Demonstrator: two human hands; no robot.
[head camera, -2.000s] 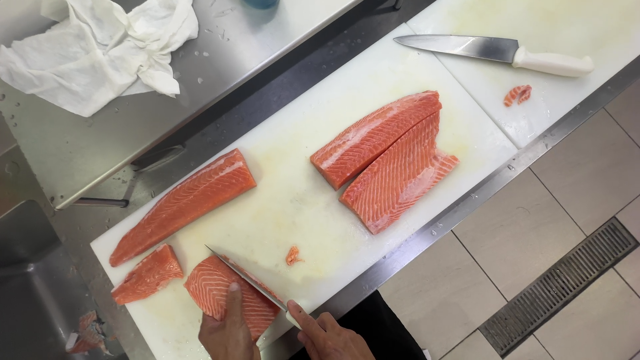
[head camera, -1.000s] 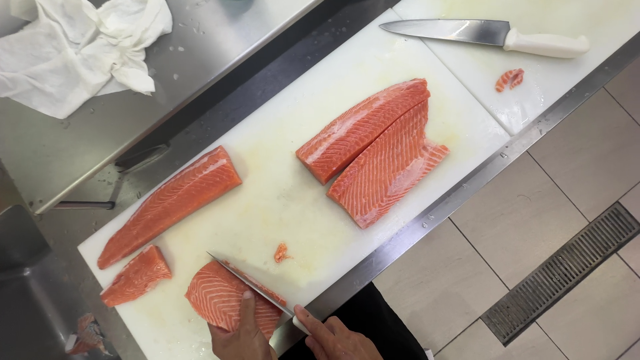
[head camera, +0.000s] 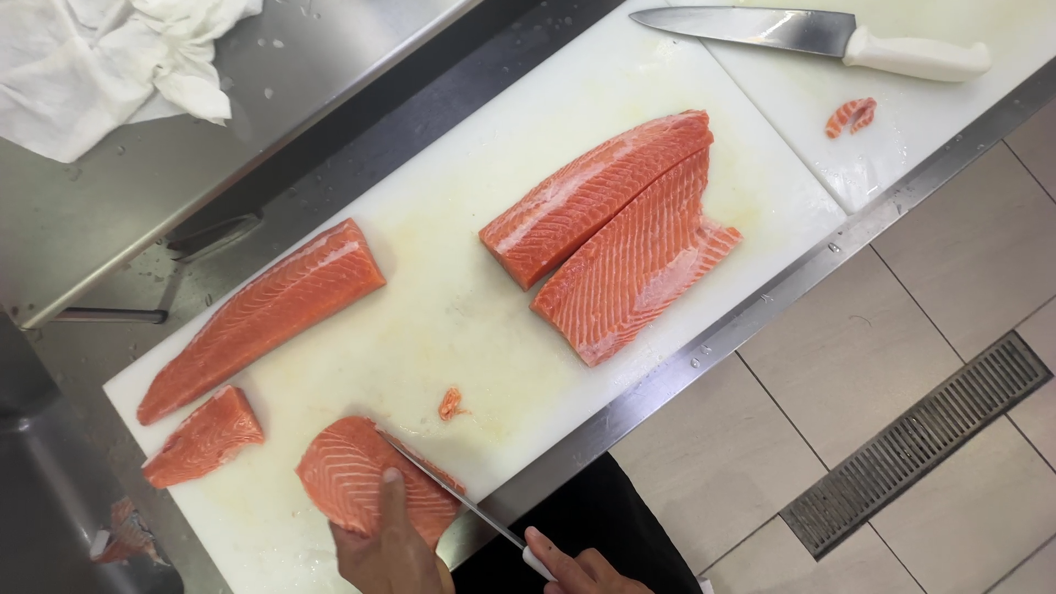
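Note:
My left hand (head camera: 392, 540) grips a salmon piece (head camera: 351, 474) at the near edge of a white cutting board (head camera: 412, 330), its thumb on the flesh. In my right hand (head camera: 577, 569) is the white handle of a narrow knife (head camera: 454, 491); its blade lies along the piece's right side, with a thin strip beyond it. A small salmon chunk (head camera: 206, 437) and a long fillet section (head camera: 264, 318) lie farther left. Up the board, a long salmon loin (head camera: 602, 194) rests beside a wider belly section (head camera: 639, 260). A small scrap (head camera: 451, 404) lies between.
A large chef's knife (head camera: 759, 29) with a white handle lies at the top right, near another scrap (head camera: 850, 117). A crumpled white cloth (head camera: 107, 62) sits on the steel counter (head camera: 272, 74). Fish remains (head camera: 125, 536) are in the steel sink (head camera: 49, 495). A floor drain (head camera: 916, 445) is at right.
The held salmon piece has turned slightly since the first frame, and the knife remains along its right side. The other salmon pieces keep their places on the board.

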